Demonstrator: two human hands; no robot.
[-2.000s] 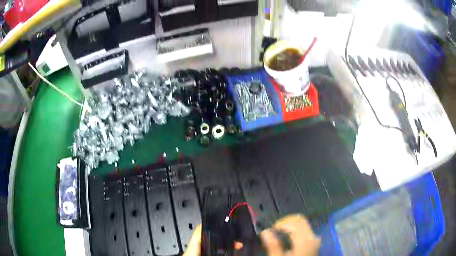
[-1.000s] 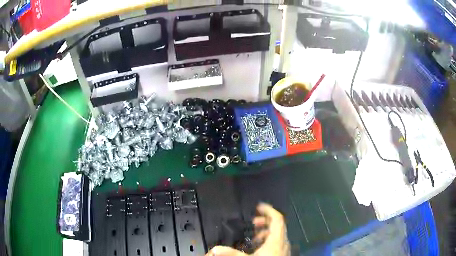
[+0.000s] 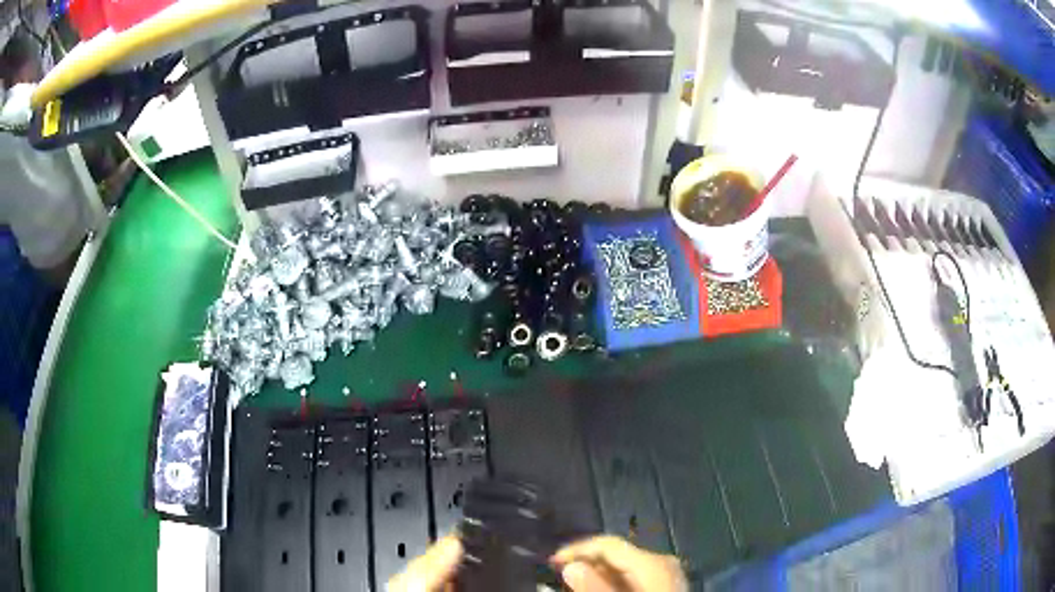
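Note:
A black part [image 3: 503, 534], blurred, is held between my two hands at the bottom centre. My left hand [image 3: 430, 567] grips its left side and is cut off by the lower edge. My right hand [image 3: 619, 564] has its fingers on the right side, also cut off below. Several long black panels [image 3: 399, 532] lie side by side to the left, with round holes and slots. Thin red wires with tiny white plugs [image 3: 420, 387] stick out above them.
Behind are silver castings [image 3: 336, 278], black rings [image 3: 535, 260], a blue screw bin [image 3: 636, 289], a red fastener bin [image 3: 738, 303] and a cup of brown paste [image 3: 723, 214]. A white tray [image 3: 960, 451] with corded tool and pliers [image 3: 1002, 387], and a blue crate [image 3: 983, 532], are right. A phone-like rectangle [image 3: 185, 445] is left.
The camera view has shifted. One second ago my right hand was spread over the dark part; now both hands flank it and it stands out more clearly. The panel row looks unchanged.

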